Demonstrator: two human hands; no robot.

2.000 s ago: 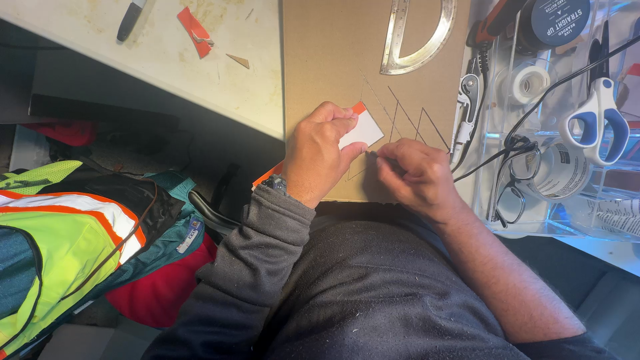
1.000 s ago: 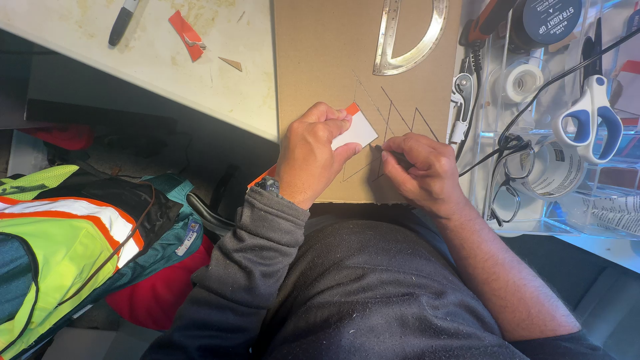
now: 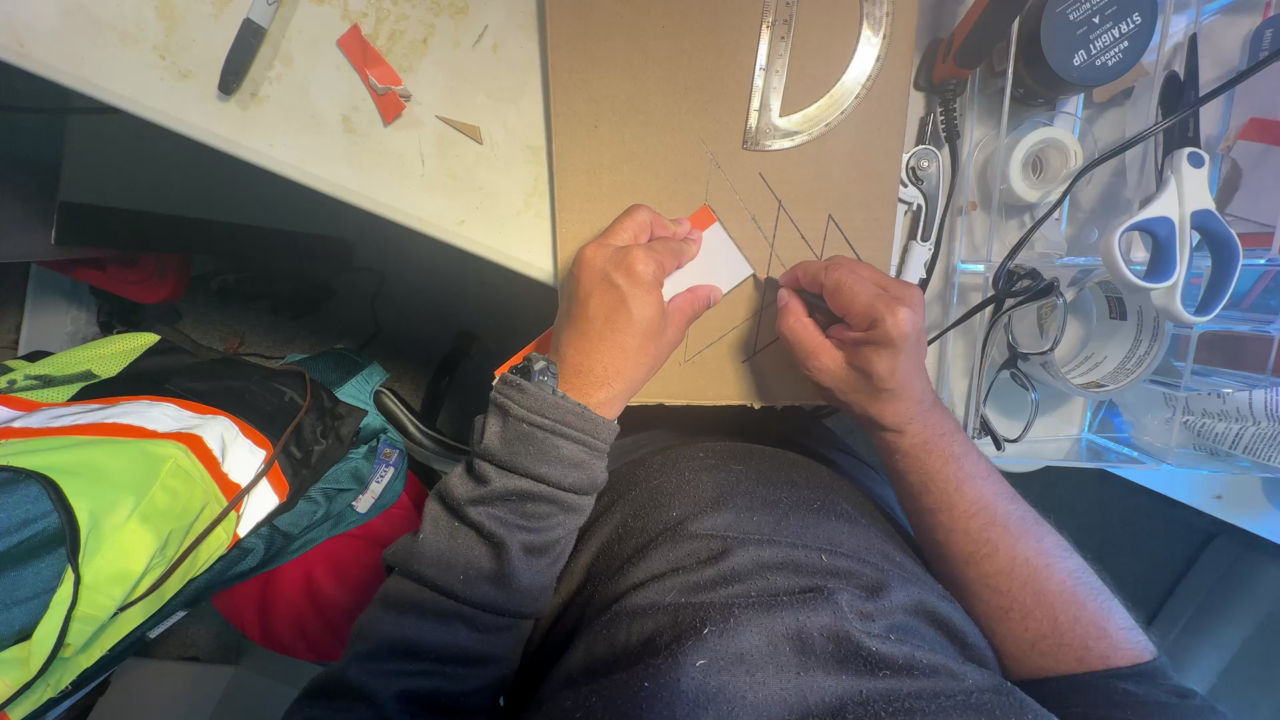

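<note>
A sheet of brown cardboard (image 3: 640, 110) bears dark zigzag lines drawn in its lower half. My left hand (image 3: 630, 300) pinches a white card strip with an orange edge (image 3: 722, 262) between thumb and fingers, flat against the cardboard. Its right end shows a straight slanted edge. My right hand (image 3: 850, 325) is curled close to that end, thumb and forefinger together around a small dark thing, mostly hidden, that could be a drawing tool. A metal protractor (image 3: 825, 115) lies on the cardboard above both hands.
A black marker (image 3: 243, 55), torn orange scraps (image 3: 368, 75) and a small cardboard triangle (image 3: 459, 129) lie on the white table at left. At right, a clear organizer holds scissors (image 3: 1180, 230), a tape roll (image 3: 1042, 165) and eyeglasses (image 3: 1010, 400). A cable crosses it. A hi-vis vest (image 3: 130, 520) lies lower left.
My right hand has shifted slightly relative to the card's end. My left hand still holds the card in nearly the same place.
</note>
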